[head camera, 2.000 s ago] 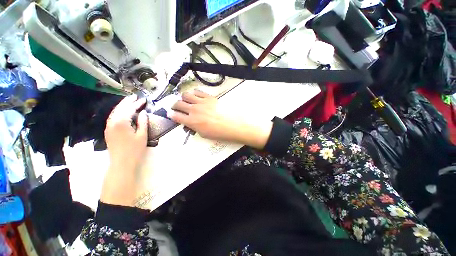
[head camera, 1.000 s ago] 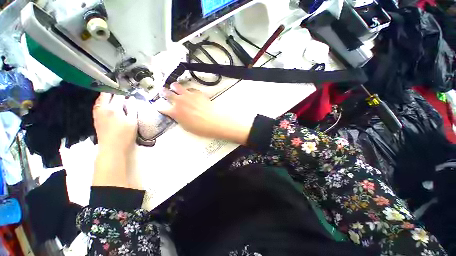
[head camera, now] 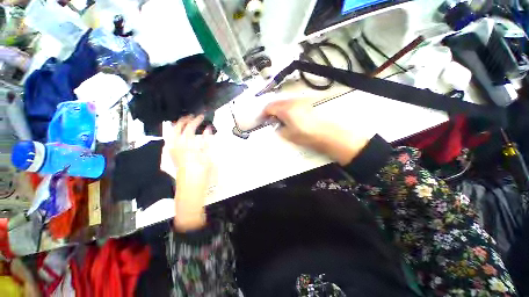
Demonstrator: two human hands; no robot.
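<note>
My left hand is blurred, over the white table left of the needle area, beside a heap of black fabric pieces. A small dark patch shows at its fingertips; I cannot tell if it is held. My right hand has curled fingers at the right side of the pale slide plate, which has a thin dark outline. Whether it holds anything is hidden. A black tip of fabric points from the heap towards the needle area. A jagged black stack lies at the left.
A long black strip runs right from the needle area, across scissors. A reddish-brown shaft lies behind the strip. The machine head is at the top. A blue bottle is at the left. Red cloth hangs at lower left.
The view has turned left, showing the bottle and red cloth. My left hand has left the needle area and moved left towards the heap. My right hand has drawn back slightly from the needle.
</note>
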